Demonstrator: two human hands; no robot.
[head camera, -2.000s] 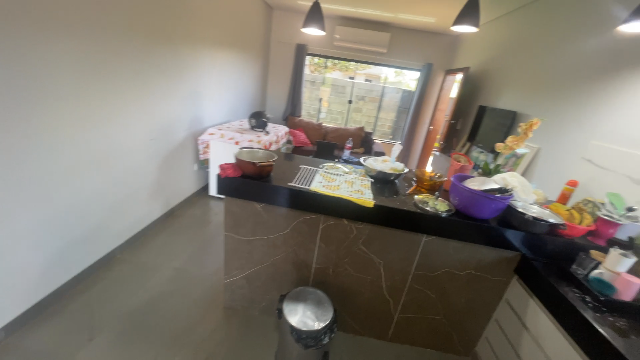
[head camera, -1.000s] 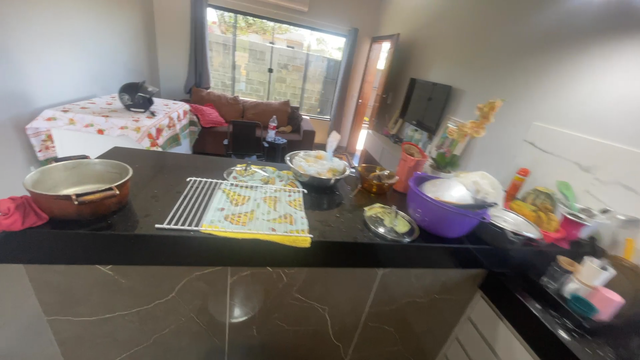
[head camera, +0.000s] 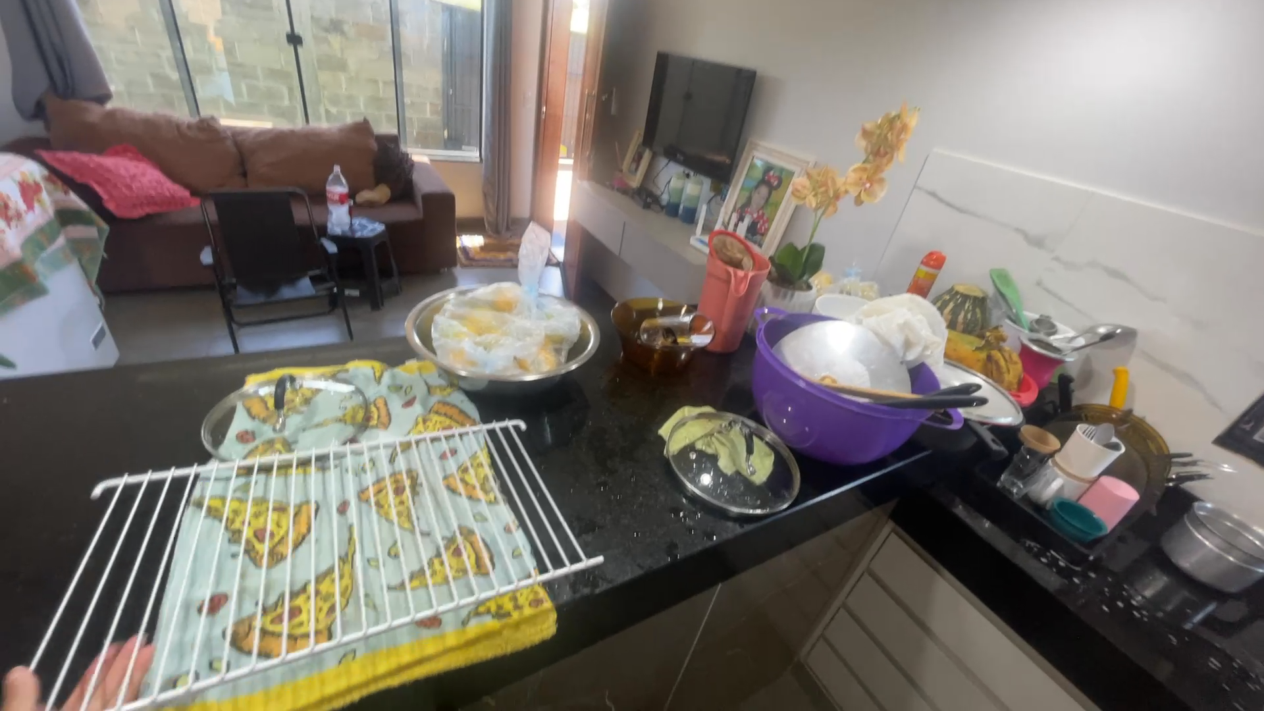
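Observation:
At the lower left edge, my left hand (head camera: 104, 679) is partly in view, its fingers at the near left corner of a white wire rack (head camera: 360, 459); whether they grip it I cannot tell. The rack lies over a folded dish towel with a pizza print (head camera: 296, 602) on the black stone counter. A glass pot lid (head camera: 232, 420) rests on the towel behind the rack. Beyond it stands a steel bowl (head camera: 425, 346) with a plastic bag of yellowish food (head camera: 494, 331). My right hand is out of view.
Another glass lid (head camera: 736, 489) lies on a green cloth near the counter's front edge. Right of it are a purple basin (head camera: 839, 420) of dishes, an amber glass bowl (head camera: 657, 341) and a coral pitcher (head camera: 731, 296). Cups and pots (head camera: 1220, 543) stand on the lower right counter.
The view has moved much closer to the counter. My left hand has come into view at the rack's corner.

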